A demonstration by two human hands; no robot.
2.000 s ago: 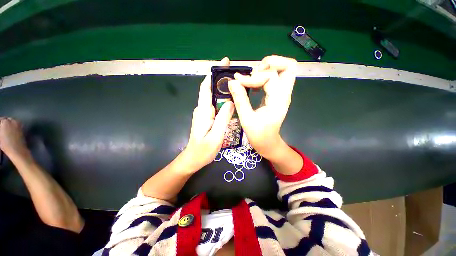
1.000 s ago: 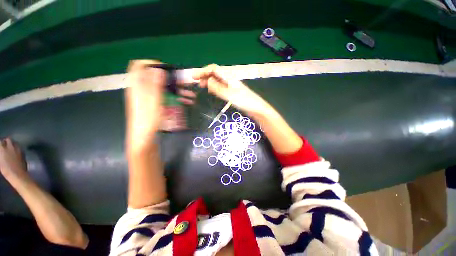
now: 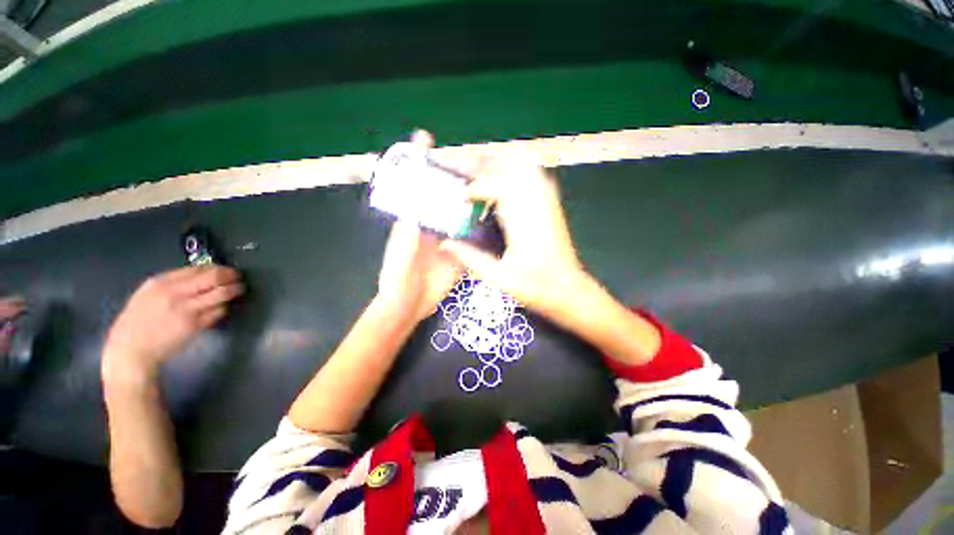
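A handheld unit [image 3: 424, 199] is held tilted above the worktop, near the pale raised edge. Its face is mostly washed out white, with a small green part at its right end. My left hand [image 3: 413, 266] holds it from below, fingers partly hidden behind it. My right hand [image 3: 528, 230] is blurred, with its fingers at the unit's right end. A loose pile of thin white rings [image 3: 483, 319] lies on the dark worktop just below my hands. Whether a ring sits in the held unit cannot be told.
Another person's hand [image 3: 173, 313] is at the left by a dark unit with a ring [image 3: 196, 247]. On the green belt [image 3: 586, 99] lie a unit [image 3: 729, 79], a single ring [image 3: 701, 98] and another unit at far right. A cardboard box [image 3: 816, 449] stands at lower right.
My hands have come together around a unit, now nearer the middle. The nearer unit with a ring is gone from the belt. The neighbour's hand has moved right, and a unit now lies by it.
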